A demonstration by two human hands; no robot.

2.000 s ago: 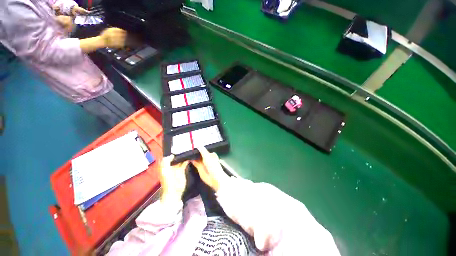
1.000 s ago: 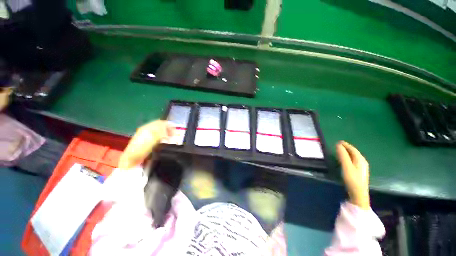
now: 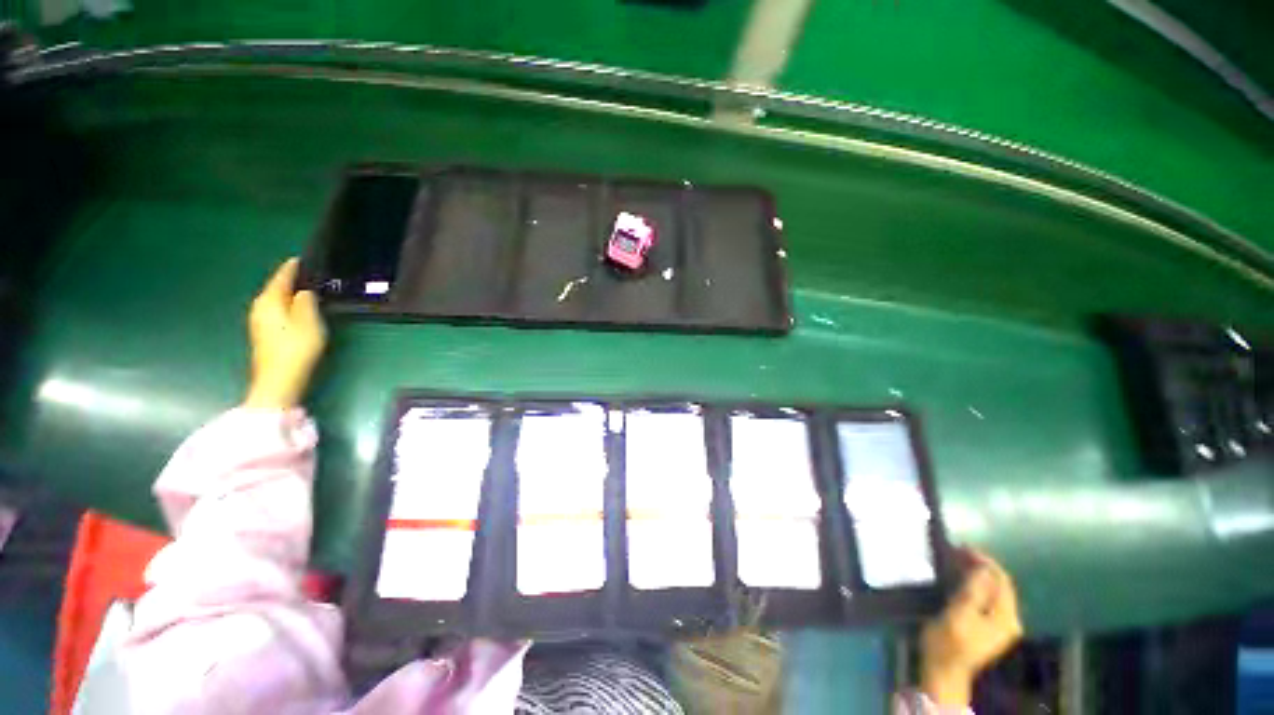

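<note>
The near phone tray [image 3: 496, 601] is black and lies lengthwise before me. Its five slots each hold a phone [image 3: 435, 489] with a bright white screen. A red line shows on the leftmost screen and faintly on others; the rightmost looks bluish. The second tray [image 3: 559, 324] lies beyond, with a dark phone [image 3: 377, 231] in its left end and a small pink counter [image 3: 630, 242]. My left hand [image 3: 287, 335] is at the second tray's front left corner, fingertips against its edge; its grip is unclear. My right hand [image 3: 975, 615] has its fingers curled at the near tray's right end.
A black slotted tray [image 3: 1202, 398] is on the green bench [image 3: 1034, 538] at the right. A rail [image 3: 894, 123] runs along the back. Part of a red crate [image 3: 105, 580] and a white sheet [image 3: 105, 664] show at lower left.
My left hand has left the near tray and moved to the second tray's left corner. My right hand now touches the near tray's right end. Both trays look closer and the screens brighter.
</note>
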